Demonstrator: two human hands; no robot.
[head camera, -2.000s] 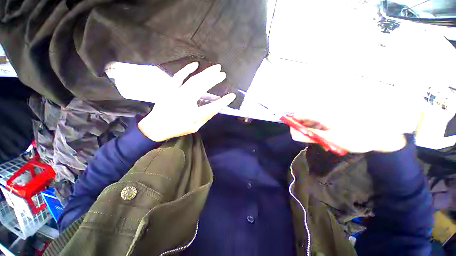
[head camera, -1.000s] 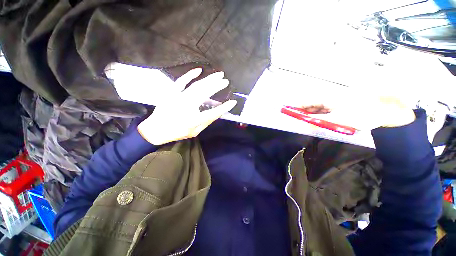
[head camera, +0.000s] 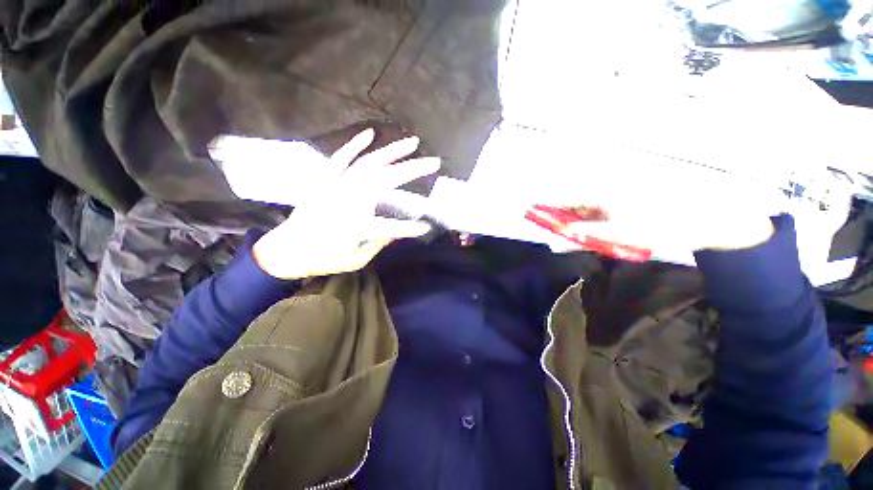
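Observation:
The dark brown garment body (head camera: 306, 72) covers the upper left of the table. My left hand (head camera: 345, 215) lies palm down over its lower edge, fingers spread, with dark cloth showing between thumb and fingers. A white flat area (head camera: 268, 167) shows left of this hand; I cannot tell whether it is paper or table. Snips with red handles (head camera: 593, 237) lie near the front edge. My right hand (head camera: 713, 225) is beside them, so overexposed that its fingers merge with the white table; its grip cannot be made out.
The glaring white machine table (head camera: 593, 158) fills the upper right, with blurred machine parts at the top right. Crumpled dark fabric (head camera: 144, 268) hangs at left, above a white basket with a red rim (head camera: 48, 359). More dark fabric (head camera: 651, 354) is below the table at right.
My left hand has stayed nearly in place on the cloth. My right hand reached right, away from the red snips, and is now back a little left, closer to them. The snips shifted slightly.

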